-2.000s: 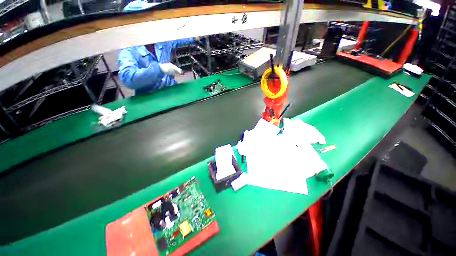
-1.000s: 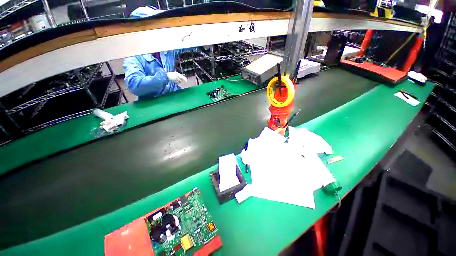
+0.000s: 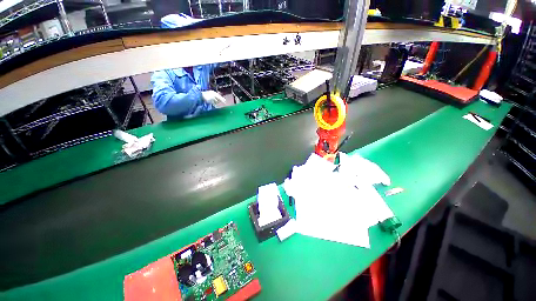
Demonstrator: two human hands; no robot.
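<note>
Neither of my hands is in the picture. A green circuit board (image 3: 226, 257) lies flat on a red-orange board pad (image 3: 150, 281) at the bottom left of the near green mat. Round black capacitors stand on the board's left part and a yellow transformer sits near its lower edge. The pad shows to the left of the board and along its lower right edge; its bottom is cut off by the picture's edge. A small black box (image 3: 270, 227) with white rectangles standing in it is right of the board.
White papers and cloths (image 3: 335, 206) lie right of the box. Behind them stands a red-orange holder (image 3: 327, 141) with a yellow ring (image 3: 330, 111). A dark conveyor belt (image 3: 147, 191) runs beyond. Across it are a person in blue (image 3: 182, 94) and another board (image 3: 257, 114). Black trays (image 3: 482, 253) are at right.
The view has shifted slightly, so the scene sits a little lower and further right than in the oldest frame. The board and pad stay in place. The person across the belt has moved a gloved hand.
</note>
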